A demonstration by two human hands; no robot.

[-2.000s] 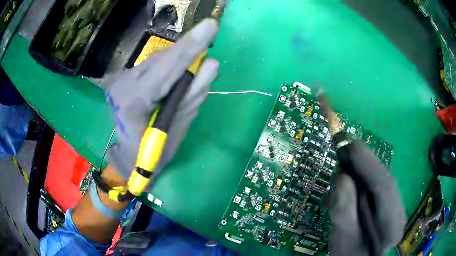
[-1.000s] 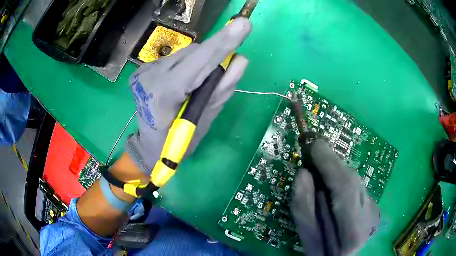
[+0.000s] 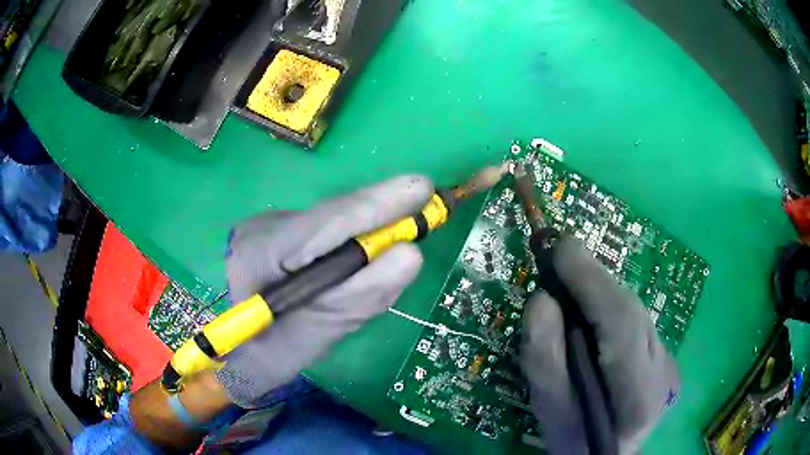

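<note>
The green circuit board (image 3: 577, 258) lies tilted on the green mat, dense with small parts. My gloved left hand (image 3: 324, 275) holds the yellow-and-black soldering iron (image 3: 333, 262), its tip at the board's upper left corner. My gloved right hand (image 3: 604, 347) holds the dark soldering iron (image 3: 573, 333), its tip at the same corner. The two tips are close together; whether they touch is unclear. A thin solder wire (image 3: 413, 318) runs from under my left hand over the board's lower left part.
A yellow sponge (image 3: 294, 91) sits in its black tray at the upper left, beside a black bin (image 3: 120, 96). A red tray (image 3: 120, 298) with small boards is at the lower left. A black round holder (image 3: 793, 278) is at the right edge.
My left hand has turned and swung its iron's tip down from the top to the board's corner. The wire's end has moved lower over the board. My right hand has hardly moved since one second ago.
</note>
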